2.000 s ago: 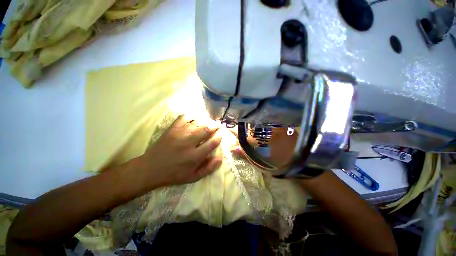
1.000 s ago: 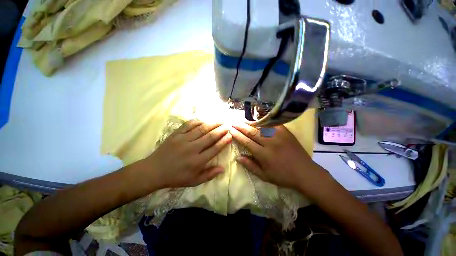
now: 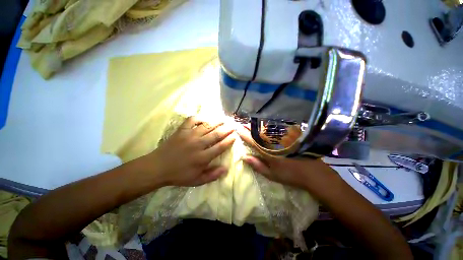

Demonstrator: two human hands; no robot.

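A pale yellow garment panel with lace trim lies under the sewing machine head and hangs over the table's front edge. My left hand lies flat on the panel, fingertips near the needle area. My right hand lies on the panel's right side, its upper part hidden behind the machine's shiny metal lever and guard. A narrow centre strip runs between the hands. Lamp glare hides the needle and presser foot.
Blue-handled thread snips lie right of the machine, with a second silver tool beyond them. Yellow strips hang at the right table edge. A crumpled yellow heap lies at the upper left of the white table.
Since one second ago the view has shifted, so the machine head now covers much of my right hand and most of the phone. Both hands remain on the panel beside the needle area.
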